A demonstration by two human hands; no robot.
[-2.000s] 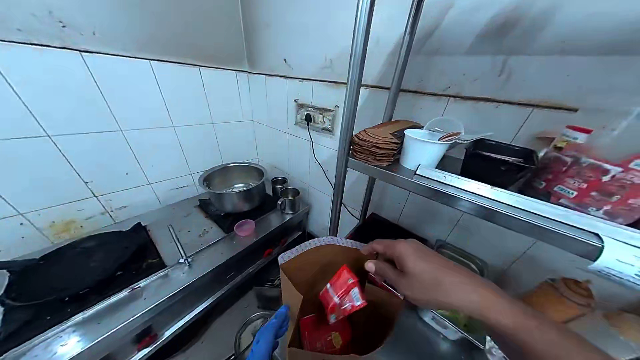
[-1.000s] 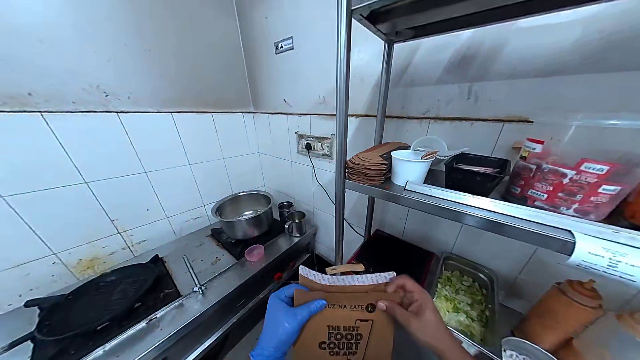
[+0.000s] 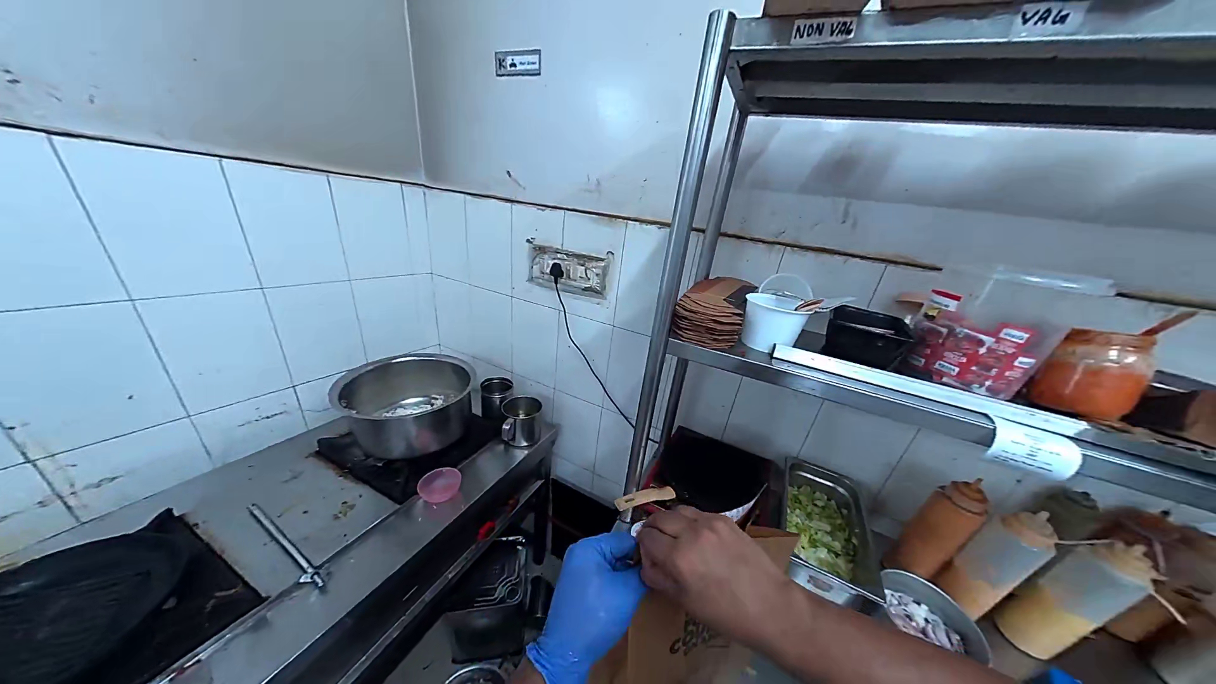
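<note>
A brown paper bag [image 3: 698, 646] with dark print stands upright at the bottom centre, partly behind my right forearm. My left hand [image 3: 591, 594], in a blue glove, grips the top left of the bag. Bare, my right hand [image 3: 708, 560] lies across the bag's top edge with bent fingers, close against the left fingertips. Just above the hands a flat wooden piece [image 3: 646, 497] juts out. What the fingertips pinch is hidden.
Left, a steel pot [image 3: 404, 408], pink bowl [image 3: 439, 485] and black pan [image 3: 85, 589] sit on the stove counter. Right, a steel shelf [image 3: 855, 389] overhangs a tray of chopped greens [image 3: 819, 532] and several sauce bottles [image 3: 936, 532].
The bag was wide open with red packets inside; its top was then drawn together. My right hand has moved left across the bag to meet my left hand.
</note>
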